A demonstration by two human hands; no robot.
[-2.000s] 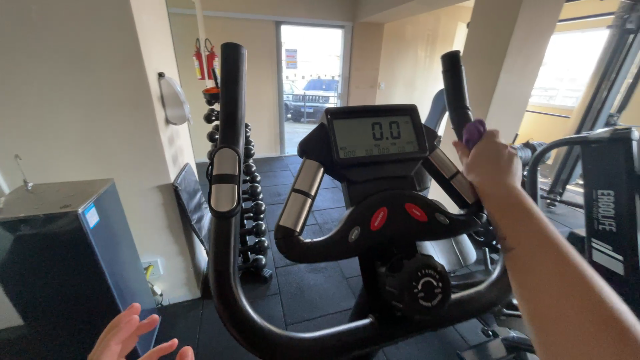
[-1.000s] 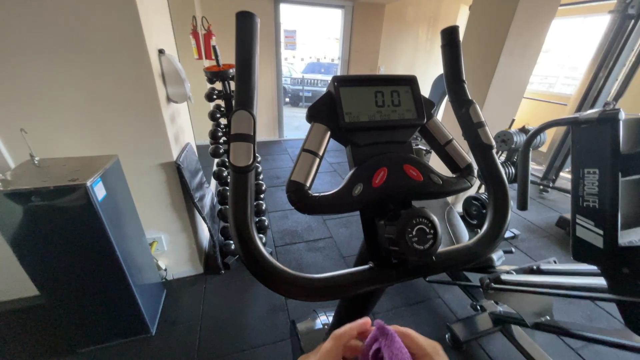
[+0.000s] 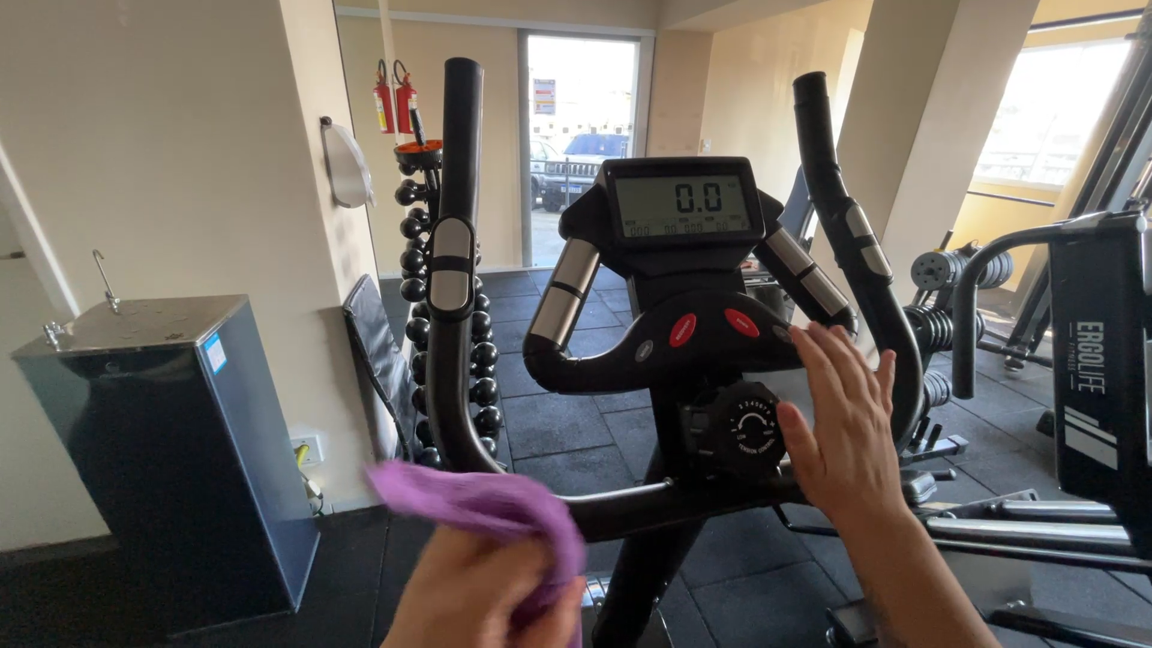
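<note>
A purple cloth is gripped in my left hand, low in front of the exercise bike's handlebar; hand and cloth are blurred. My right hand, fingers spread and holding nothing, is just right of the round black tension knob. Whether it touches the bike, I cannot tell. Above the knob are two red buttons on a curved black panel. The lit display shows 0.0. Metal pulse grips sit on the inner bars.
A dark water cooler with a steel top stands at left. Behind the bike are a dumbbell rack, two fire extinguishers and a glass door. On the right are a black gym machine and weight plates.
Two seconds ago the cloth was in my right hand at the right handlebar; then both hands met around it low in the middle. Now it is in my left hand, and my right hand has risen, empty.
</note>
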